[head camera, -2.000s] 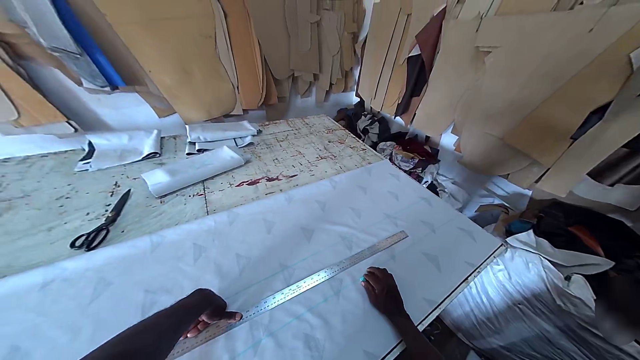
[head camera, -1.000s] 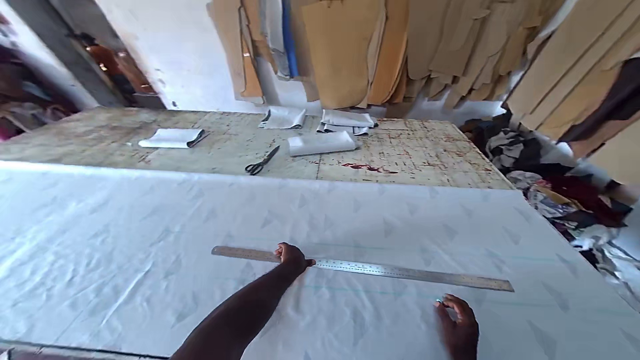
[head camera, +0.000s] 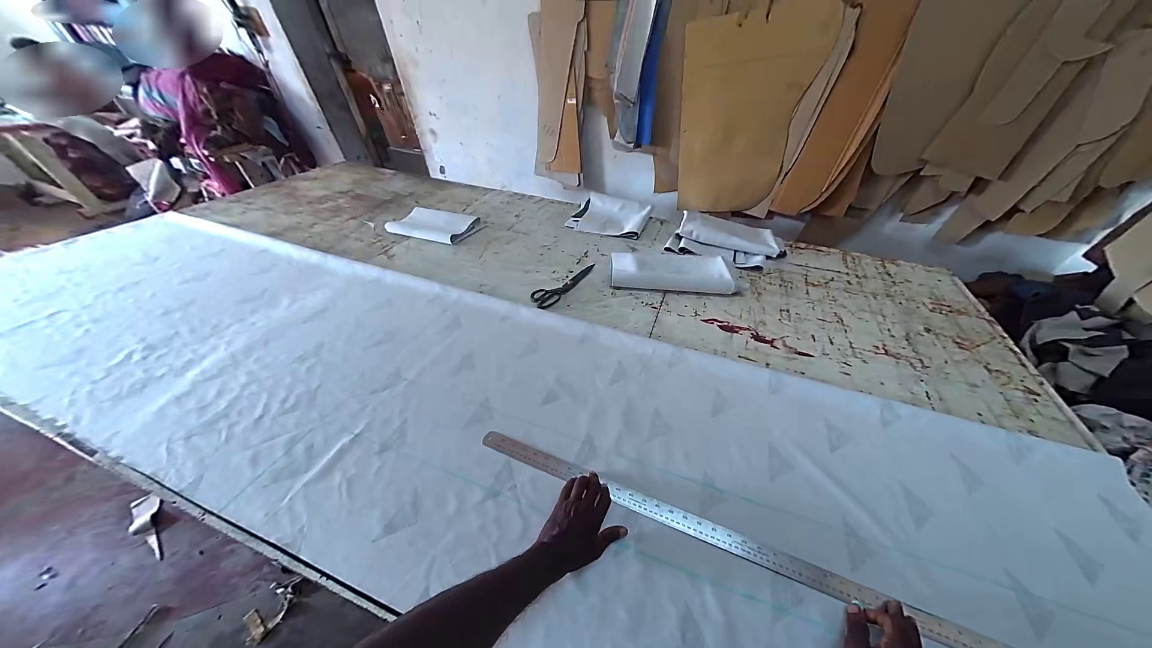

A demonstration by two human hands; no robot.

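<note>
A long metal ruler (head camera: 720, 533) lies slantwise on white fabric (head camera: 342, 396) printed with grey triangles. My left hand (head camera: 580, 526) rests on the fabric, its fingertips on the ruler left of its middle and the thumb spread apart. Near the ruler's right end, at the bottom edge of the view, my right hand (head camera: 882, 625) has its fingertips at the ruler's lower edge, with a small pale thing between them, too small to name surely. Faint green lines run on the fabric on both sides of the ruler.
Black-handled scissors (head camera: 562, 286) and several folded white cloth pieces (head camera: 673, 272) lie on the worn wooden table (head camera: 855, 315) beyond the fabric. Brown pattern pieces (head camera: 756, 108) hang on the wall. Dark cloth scraps (head camera: 1080, 346) are heaped at right. Blurred people are at the upper left.
The view has swung left. My right hand, apart from the ruler in the earlier frames, is now at its edge near the right end. My left hand is still at the ruler.
</note>
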